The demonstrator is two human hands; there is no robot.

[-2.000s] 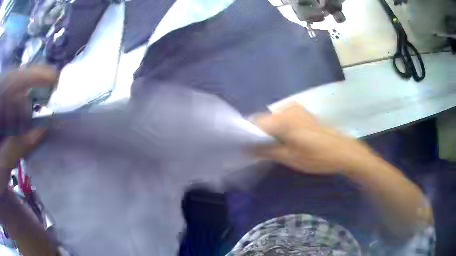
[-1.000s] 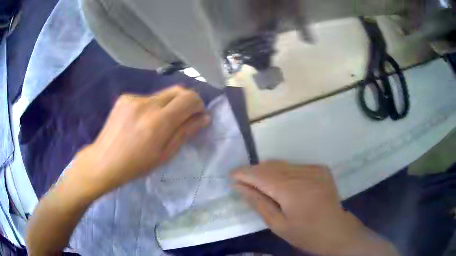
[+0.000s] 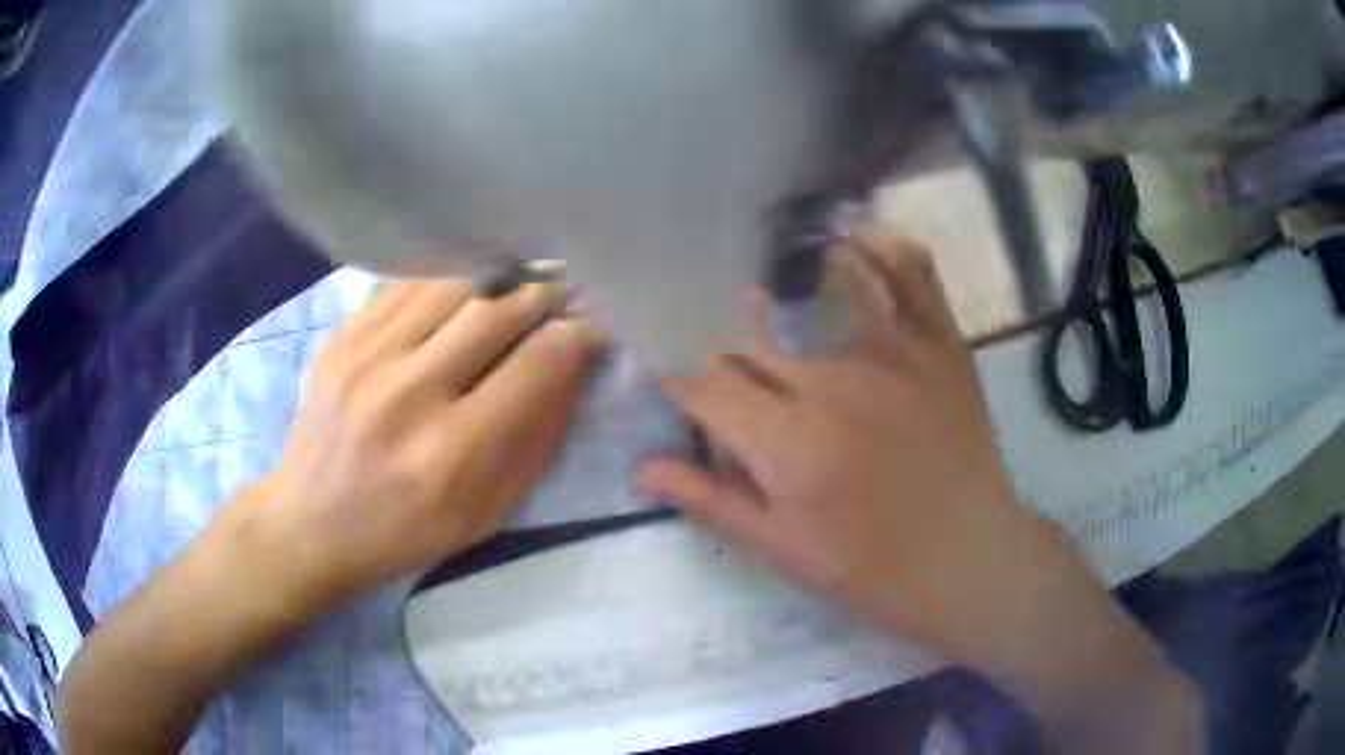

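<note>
The pale grey-blue quilted lining [image 3: 207,428] lies over a dark shell fabric panel [image 3: 148,280] on the white machine table. My left hand [image 3: 443,406] lies flat on the lining, fingertips at the left of the sewing machine head [image 3: 561,133]. My right hand [image 3: 841,428] rests on the fabric right of the needle area, fingers reaching under the head. The head hides the needle and some fingertips. A dark fabric edge shows below the lining between the hands. Whether the right fingers pinch the fabric cannot be told.
Black-handled scissors [image 3: 1117,317] lie on the machine bed right of my right hand. The table's curved front edge carries a printed ruler [image 3: 1180,479]. A blurred metal lever [image 3: 1003,192] hangs beside the head. Dark fabric [image 3: 1254,620] shows below the table at right.
The view has moved closer under the machine head. My right hand has moved up from the table's front to the needle area. The lining now covers more of the dark panel at left.
</note>
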